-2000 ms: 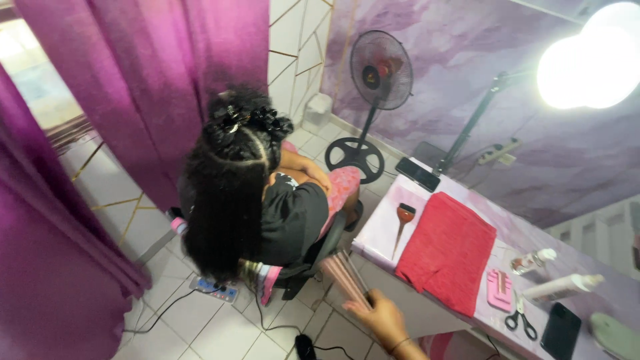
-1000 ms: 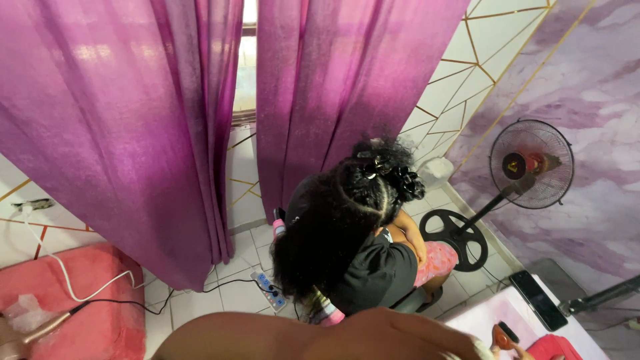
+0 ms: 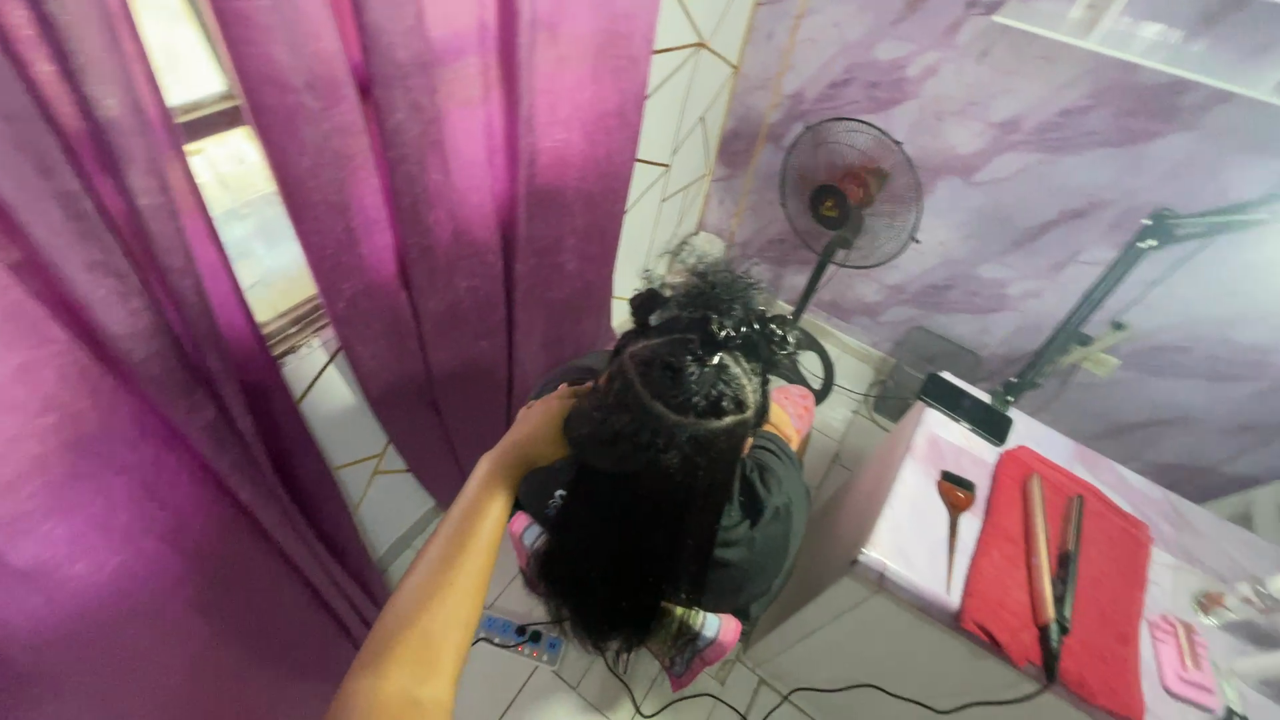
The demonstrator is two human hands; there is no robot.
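A seated person with long black hair (image 3: 640, 500), parted across the crown, has the top part gathered up with shiny clips (image 3: 735, 335). My left hand (image 3: 545, 425) rests at the left side of this person's head, its fingertips hidden in the hair, so its grip is unclear. My right hand is out of the frame. To the right, a hair straightener (image 3: 1045, 575) lies with its plates apart on a red towel (image 3: 1110, 560) on the table. Beside the towel is a tint brush (image 3: 955, 495) with an orange-brown handle.
A black phone (image 3: 965, 408), a pink item (image 3: 1183, 662) and a lamp arm (image 3: 1085, 300) are at the table (image 3: 900, 520). A fan (image 3: 850, 195) stands behind the person. Purple curtains (image 3: 450, 200) hang left. A power strip (image 3: 520, 640) and black cord (image 3: 880, 690) lie on the floor.
The straightener now lies on the red towel, which held no straightener two seconds ago. My left hand is now at the person's head. The view has swung left and back.
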